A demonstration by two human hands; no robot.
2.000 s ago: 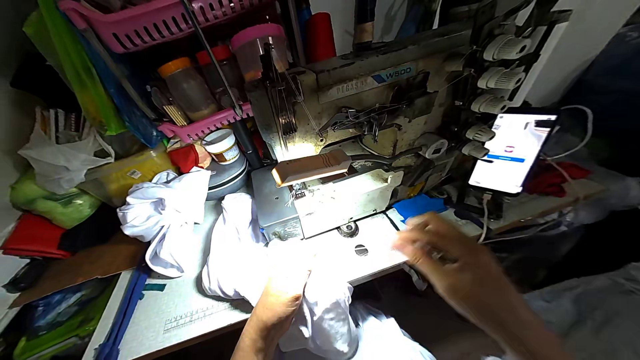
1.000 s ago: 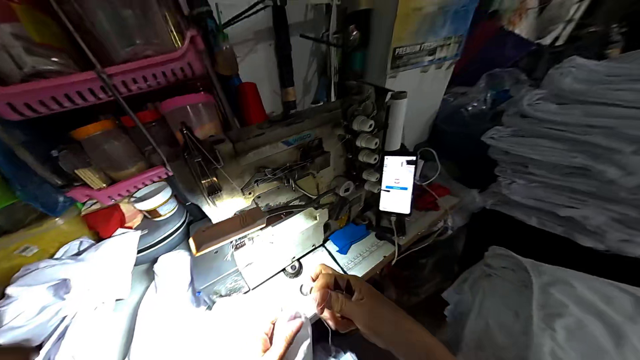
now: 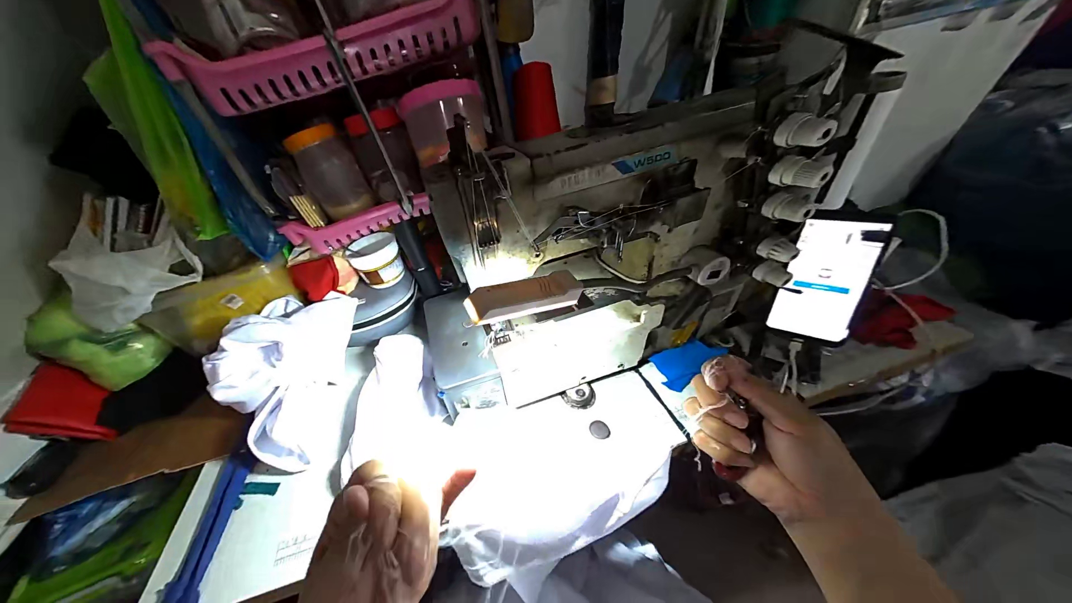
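Note:
An industrial sewing machine (image 3: 603,209) stands at the centre, its lamp glaring on the bed. White fabric (image 3: 536,502) lies across the front of the bed and hangs over the edge. My left hand (image 3: 385,523) rests at the fabric's left side, fingers together and thumb out; glare hides whether it grips cloth. My right hand (image 3: 741,423), right of the bed, is closed around a small dark and red tool, its kind unclear, with white thread wound at the fingers. More white fabric (image 3: 280,368) is bunched on the left of the table.
A lit phone (image 3: 829,276) with cables stands right of the machine. Blue cloth (image 3: 682,364) lies by my right hand. Pink baskets (image 3: 335,71) with jars hang at the upper left. A white tub (image 3: 375,258) and a yellow container (image 3: 222,301) stand behind the left fabric.
The view has swung right and back left. My right hand, near my left one a second ago, is now apart from it at the right of the bed.

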